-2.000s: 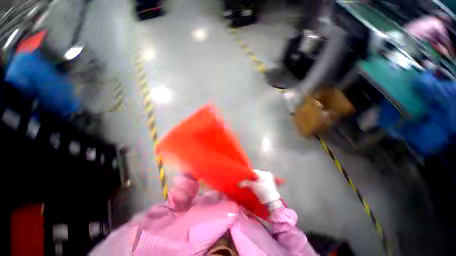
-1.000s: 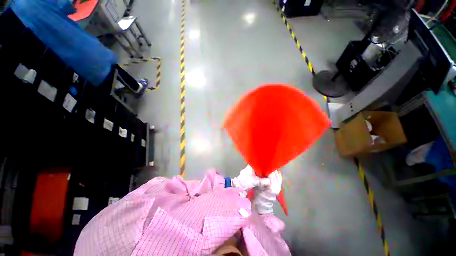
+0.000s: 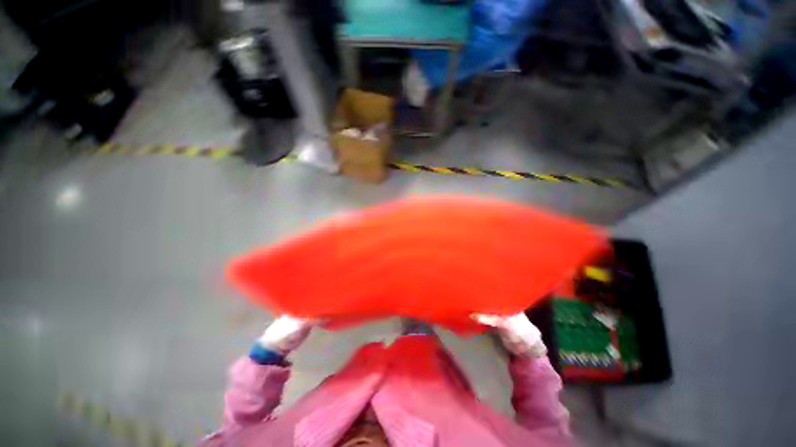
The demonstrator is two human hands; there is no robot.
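Observation:
A red-orange separator sheet (image 3: 419, 253) is spread wide in front of my chest, curved and blurred by motion. My left hand (image 3: 284, 333), in a white glove with a blue band at the cuff, holds its near edge at the left. My right hand (image 3: 515, 332), also white-gloved, holds the near edge at the right. The fingertips are partly hidden by the sheet and blur. The sheet's right end overlaps the view of a black bin (image 3: 656, 323) that holds green boards (image 3: 585, 336), a yellow item and red material.
An open cardboard box (image 3: 364, 153) stands on the floor ahead, beside yellow-black tape (image 3: 515, 175). Behind it is a green-topped bench (image 3: 406, 22) with blue cloth. A dark round base (image 3: 266, 141) stands left of the box. A grey surface (image 3: 742, 227) lies at the right.
The view has turned right, bringing the black bin with green boards into sight. My hands were together on the gathered sheet; now they are apart and the sheet is spread wide.

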